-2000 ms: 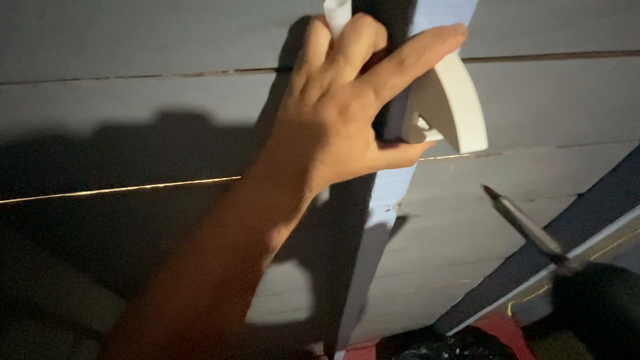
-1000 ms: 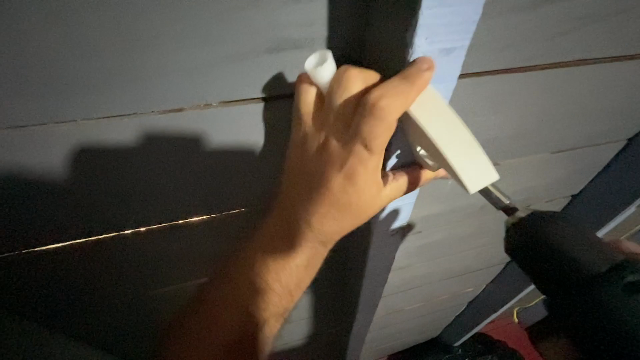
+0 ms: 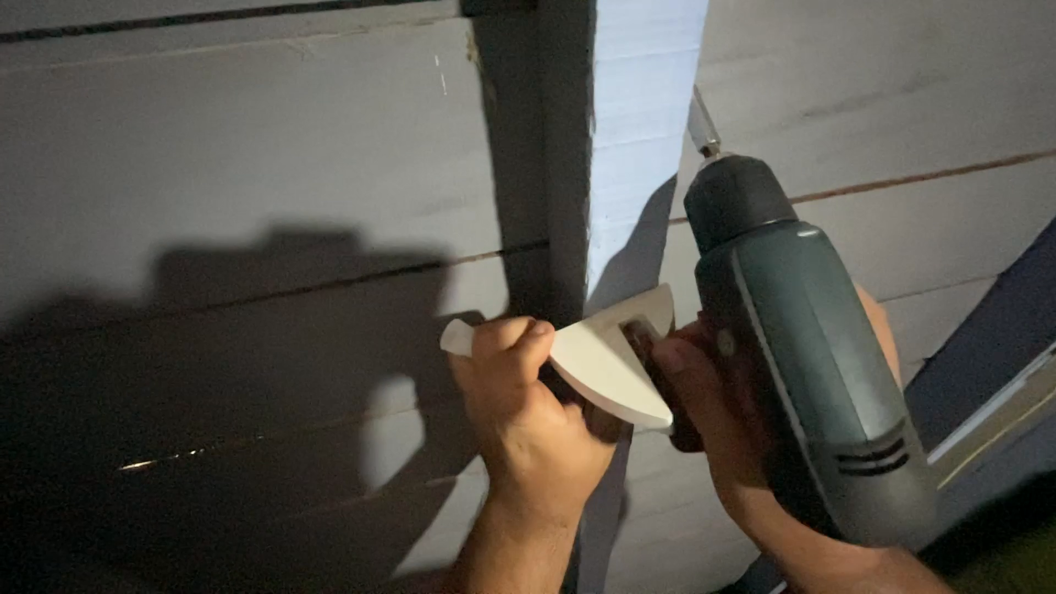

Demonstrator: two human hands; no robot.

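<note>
My left hand (image 3: 536, 412) is closed around the left side of a white curved plastic fixture (image 3: 615, 359), beside a wooden post. A short white tube (image 3: 456, 338) sticks out past its fingers. With my right hand (image 3: 714, 412) I hold a dark green cordless drill (image 3: 825, 338), just right of the fixture; my thumb and fingertips are near the fixture's slot, and whether they touch it I cannot tell. The drill's bit (image 3: 704, 124) points up and lies in front of the right edge of the post, its tip hard to make out.
The light-painted wooden post (image 3: 643, 124) runs up the middle. Grey board walls (image 3: 247, 165) with thin gaps lie on both sides, with large shadows on the left. A dark slanted beam (image 3: 990, 346) crosses at the lower right, near a pale strip.
The drill has come further into view from the lower right, its bit now pointing up beside the post. My right hand has come to the fixture. The view has shifted and the fixture is turned.
</note>
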